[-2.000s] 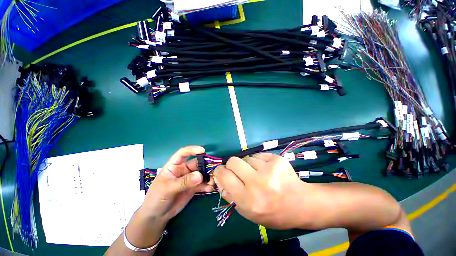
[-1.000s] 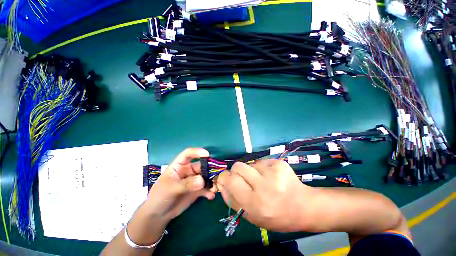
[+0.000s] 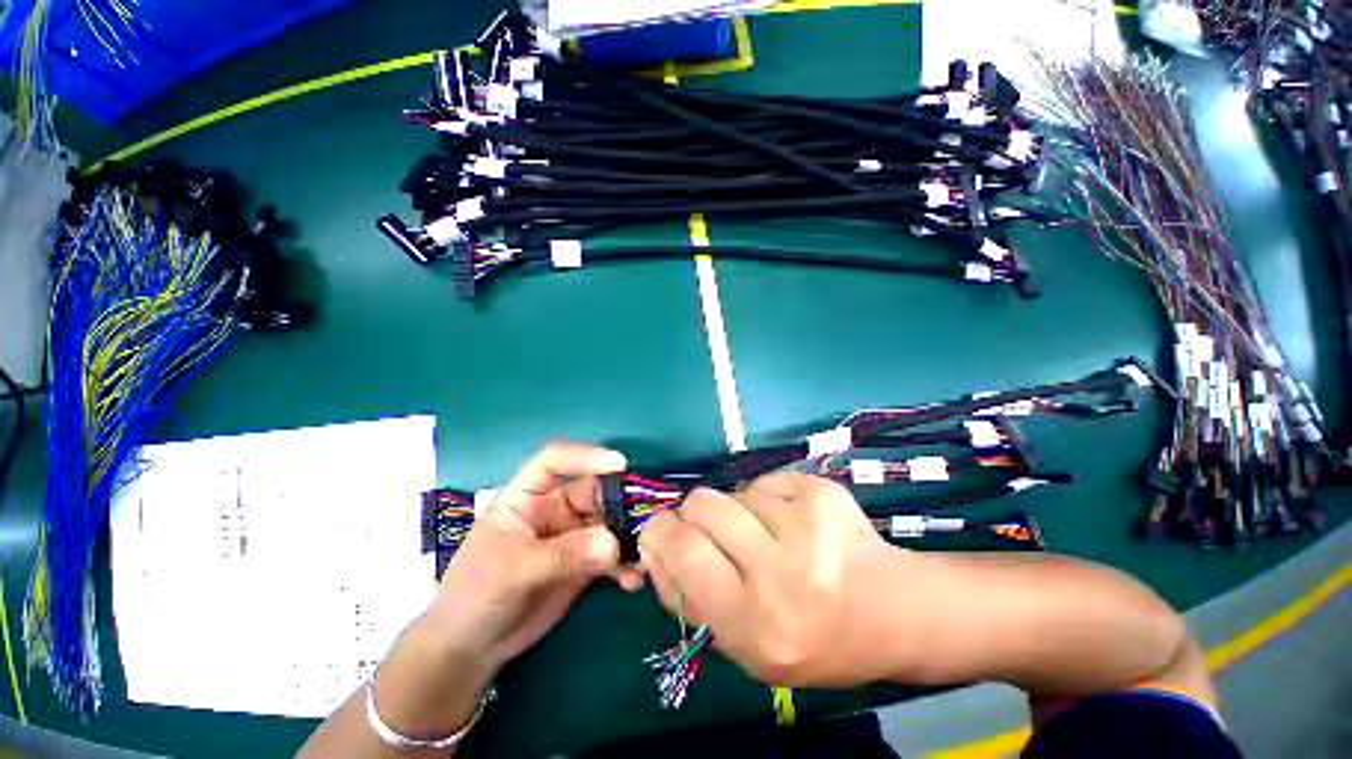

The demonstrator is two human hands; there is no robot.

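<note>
My left hand [image 3: 541,541] holds a black connector housing [image 3: 612,512] upright between thumb and fingers. Pink, purple and yellow wires [image 3: 650,494] enter its right side. My right hand [image 3: 771,571] is closed at these wires, its fingertips close beside the housing; what exactly they pinch is hidden. Loose thin wires with pale ends [image 3: 679,670] hang below my right hand. The harness [image 3: 949,408] runs right from behind my right hand, with white labels and small dark connectors. Another black connector [image 3: 436,522] lies left of my left hand.
A printed sheet [image 3: 267,571] lies left of my left forearm. Blue and yellow wires [image 3: 126,356] lie far left. A sleeved harness pile [image 3: 712,156] lies at top centre. Pre-wired bundles [image 3: 1186,282] lie at right. A blue bin [image 3: 193,60] stands top left; more dark cables [image 3: 1327,163] lie far right.
The loose wire ends under my right hand have shifted slightly. The harness branches behind it have moved a little. Both hands stay at the connector.
</note>
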